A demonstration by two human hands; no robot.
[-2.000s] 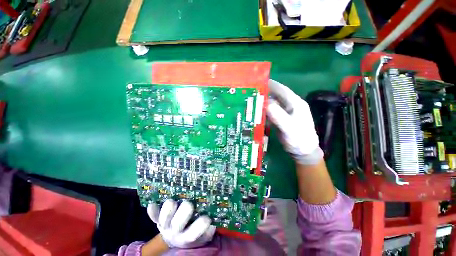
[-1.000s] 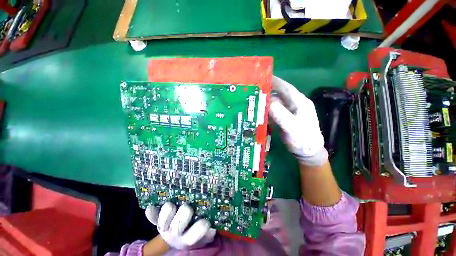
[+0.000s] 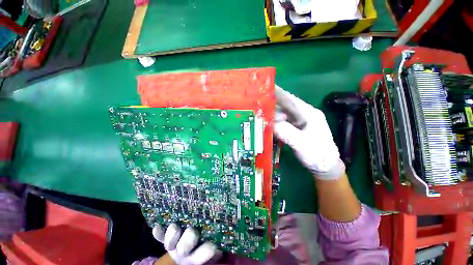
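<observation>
A green circuit board [image 3: 192, 171] is held up, tilted, its solder side with rows of tiny parts facing me. Pale edge connectors line its right side. A red foam pad [image 3: 207, 89] is behind it and sticks out above its top edge. My left hand [image 3: 184, 246], in a white glove, grips the board's lower edge with the fingers in front. My right hand [image 3: 307, 133], also gloved, is at the right edge of the foam pad; its fingertips are partly hidden behind the pad. Another part, hard to make out, shows behind the board's right edge.
A black barcode scanner [image 3: 346, 121] lies right of my right hand. Boards with a finned heatsink [image 3: 434, 124] stand in red foam [image 3: 415, 204] at the right. A raised green shelf [image 3: 202, 26] holds a yellow-and-black box [image 3: 321, 29]. A black tote [image 3: 106, 227] with red pads is lower left.
The board has moved slightly left and down, and its top tilts more, showing more of the foam pad. The glare on the board has faded. Both hands keep their hold.
</observation>
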